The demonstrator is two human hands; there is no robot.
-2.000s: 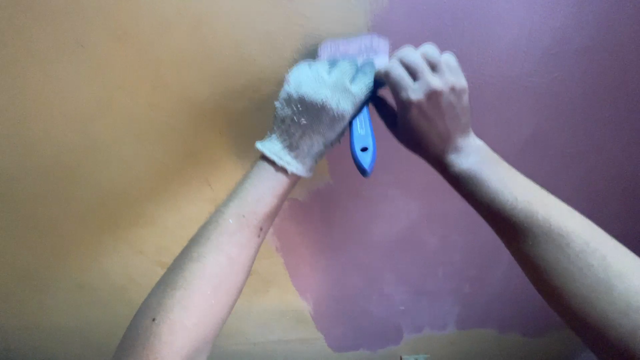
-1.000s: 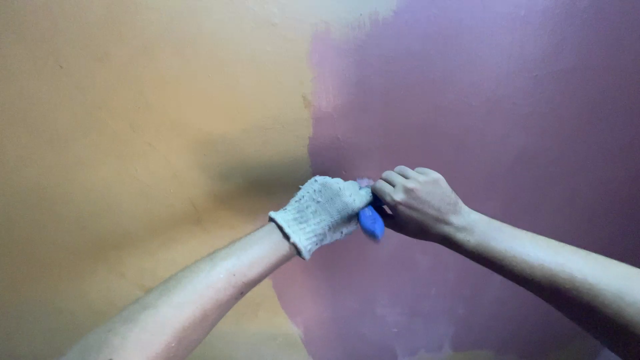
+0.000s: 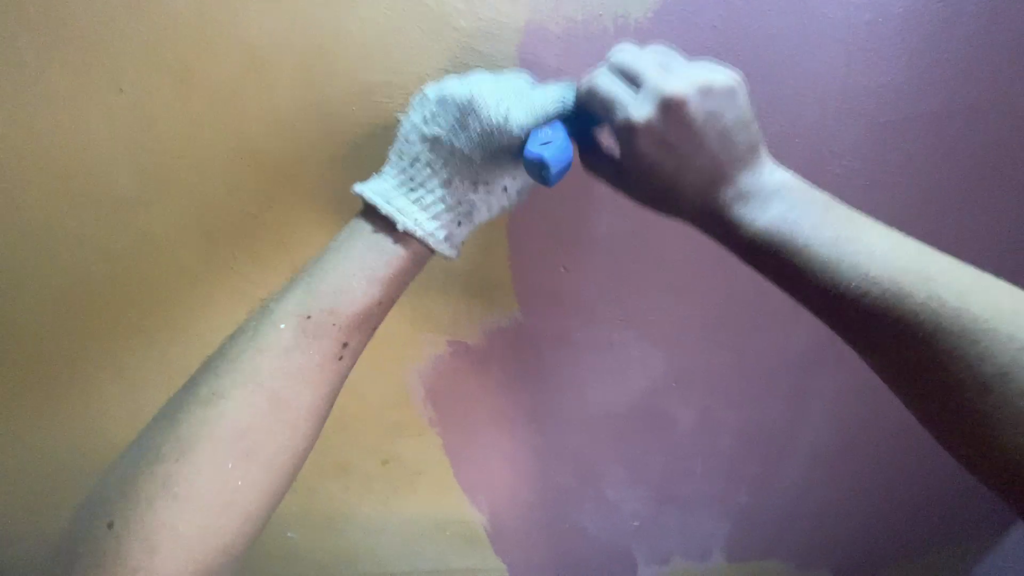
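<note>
My left hand (image 3: 468, 148), in a white knitted glove with dark specks, is closed round a paintbrush at the upper middle of the view. Only the blue end of the paintbrush's handle (image 3: 549, 154) sticks out below the glove; the bristles are hidden. Bare and with curled fingers, my right hand (image 3: 672, 124) meets the gloved fingertips just right of the handle. A small dark blue part shows between the two hands, and whether the right fingers grip it too I cannot tell.
Both hands are in front of a wall, yellow-tan paint (image 3: 200, 160) on its left and purple paint (image 3: 640, 360) on its right. The border between the colours is uneven. Some tan shows along the bottom edge and at the top.
Both hands and the brush first came down the wall together, then went back up. The bristles, visible two seconds ago above the glove, are now out of sight.
</note>
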